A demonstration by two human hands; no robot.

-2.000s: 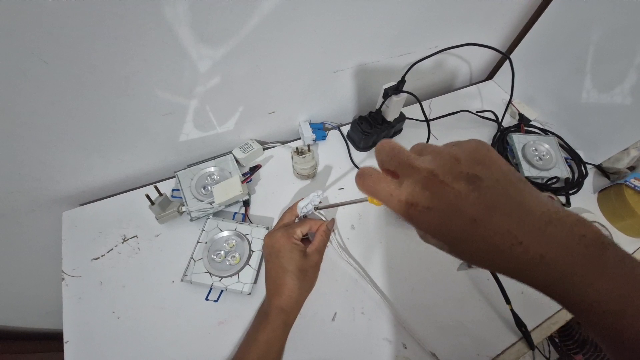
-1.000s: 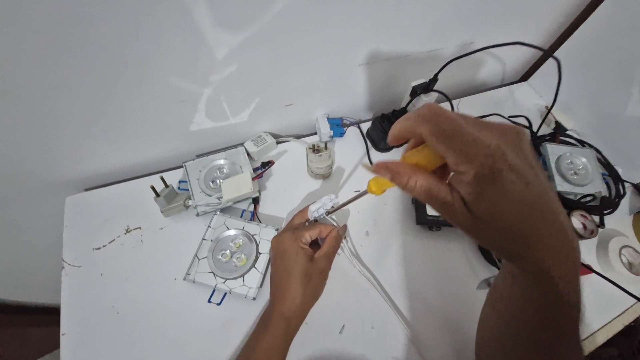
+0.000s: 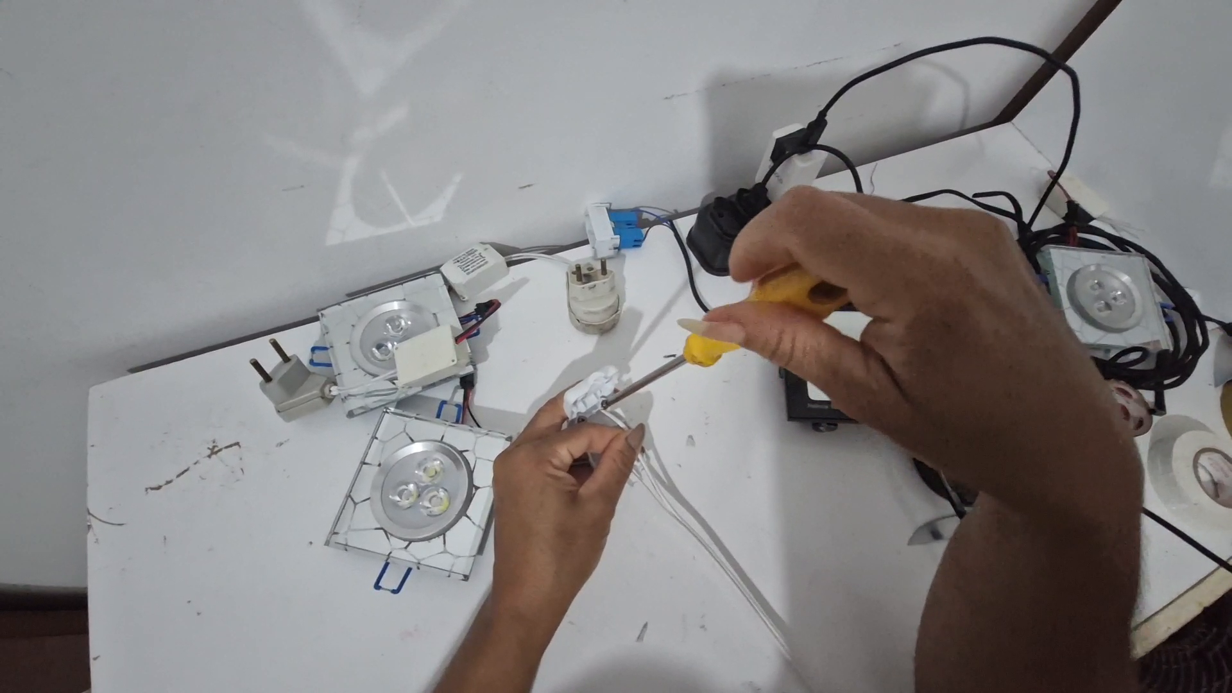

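Note:
My left hand (image 3: pixel 558 491) pinches a small white plastic electrical fitting (image 3: pixel 589 393) near the middle of the view. White wires (image 3: pixel 688 525) run from beside it down to the right over the table. My right hand (image 3: pixel 866 318) grips the yellow handle of a screwdriver (image 3: pixel 712 348), whose metal shaft points down left. Its tip meets the fitting beside my left fingertips; the exact contact point is too small to tell. Left of my left hand lies a square LED downlight (image 3: pixel 422 489) with a cracked-pattern frame and blue spring clips.
Behind lie another downlight (image 3: pixel 390 327), white driver boxes (image 3: pixel 474 271), two-pin plugs (image 3: pixel 593 296) and a white-and-blue connector piece (image 3: pixel 614 229). A black adapter (image 3: pixel 720 231) stands by the wall. At right are a downlight (image 3: pixel 1107 294) among coiled black cable and a tape roll (image 3: pixel 1193 472).
My right hand has drawn back from its lower, more forward pose of two seconds ago, and the screwdriver's yellow handle now shows more. My left hand still holds the white fitting.

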